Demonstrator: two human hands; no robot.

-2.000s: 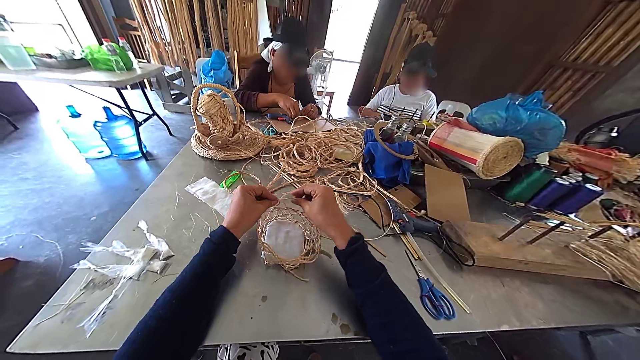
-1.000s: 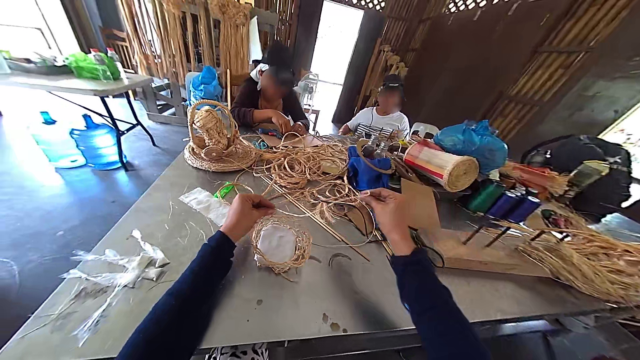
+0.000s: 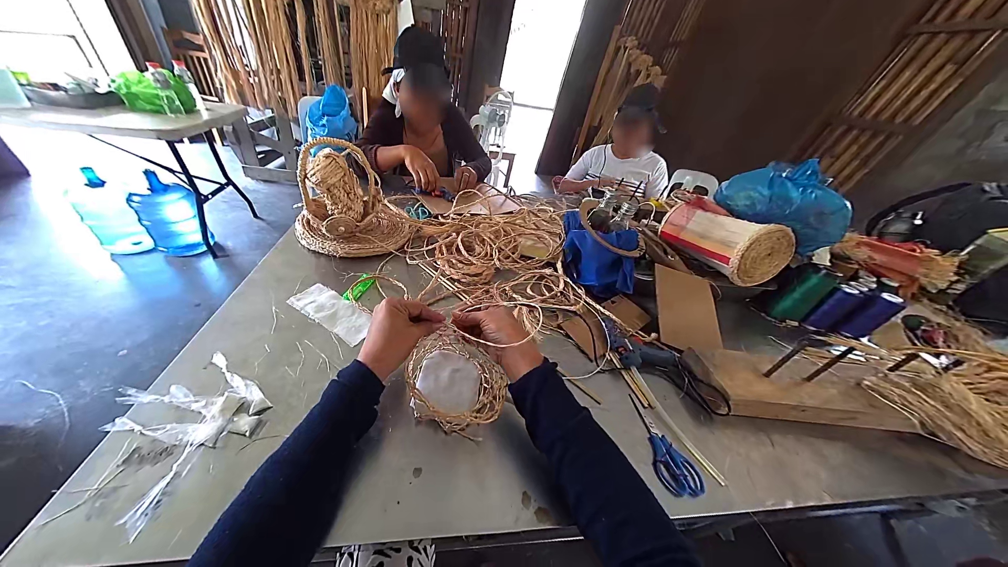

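My left hand (image 3: 400, 332) pinches a thin strand of natural fiber cord between thumb and fingers. Close beside it on the right, my right hand (image 3: 498, 335) is closed on the same cord, which loops out past its knuckles. Just below both hands, a round wreath of twisted fiber (image 3: 496, 394) lies on the table around a whitish disc (image 3: 447, 381). Beyond my hands spreads a tangled heap of braided cord (image 3: 472, 256). The fingertips partly hide the cord between them.
Blue-handled scissors (image 3: 676, 466) lie at right, near a glue gun (image 3: 642, 354) and a wooden block with metal rods (image 3: 795, 390). Torn plastic strips (image 3: 205, 417) lie left. A woven basket (image 3: 350, 224) stands at the far left. Two people sit across the metal table (image 3: 331, 449).
My hands were apart one second ago, the right one farther out; now they are close together above the fiber wreath. The view has shifted somewhat.
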